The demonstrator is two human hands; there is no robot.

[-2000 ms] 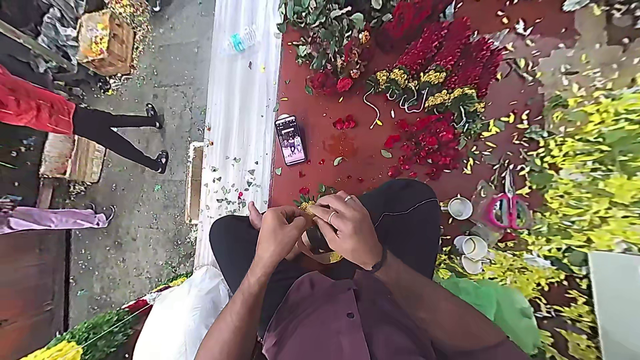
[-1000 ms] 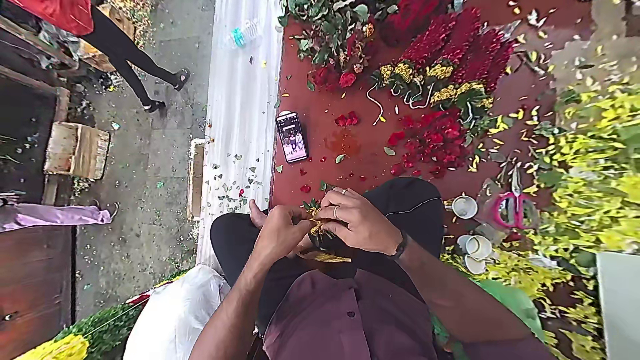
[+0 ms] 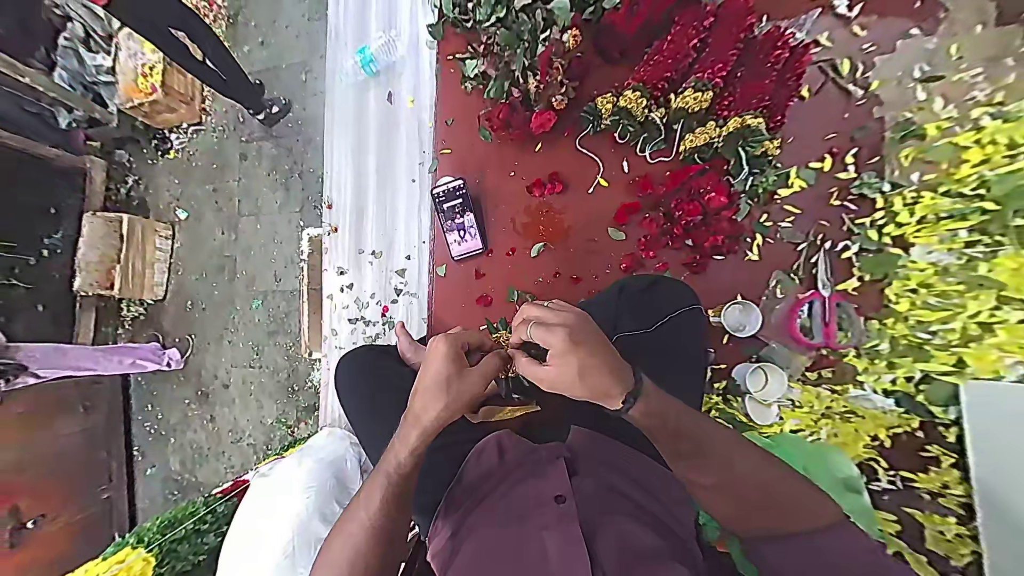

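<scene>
Above my lap, my left hand (image 3: 460, 372) and my right hand (image 3: 564, 352) meet at the fingertips around a small bunch of green leaves and yellow bits (image 3: 500, 332). Both hands pinch it. A ring is on a finger of my right hand and a dark band on that wrist. Just below my hands lies a yellowish strip (image 3: 504, 413), partly hidden by my fingers. Beyond my knees a phone (image 3: 460, 220) with a lit screen rests on the red surface. Loose red petals (image 3: 696, 212) lie to its right, below red garlands with yellow flowers (image 3: 692, 100).
Pink-handled scissors (image 3: 816, 320) and several white cups (image 3: 740, 318) are at my right, beside heaped yellow petals (image 3: 952, 280). Cut leafy stems (image 3: 512, 40) lie ahead. A plastic bottle (image 3: 376, 56) lies on the white cloth (image 3: 376, 160). A person's legs (image 3: 200, 52) are at the upper left.
The walking person at the left has moved toward the top of the view. My hands stay together over my lap, with the leaves between them showing more plainly now.
</scene>
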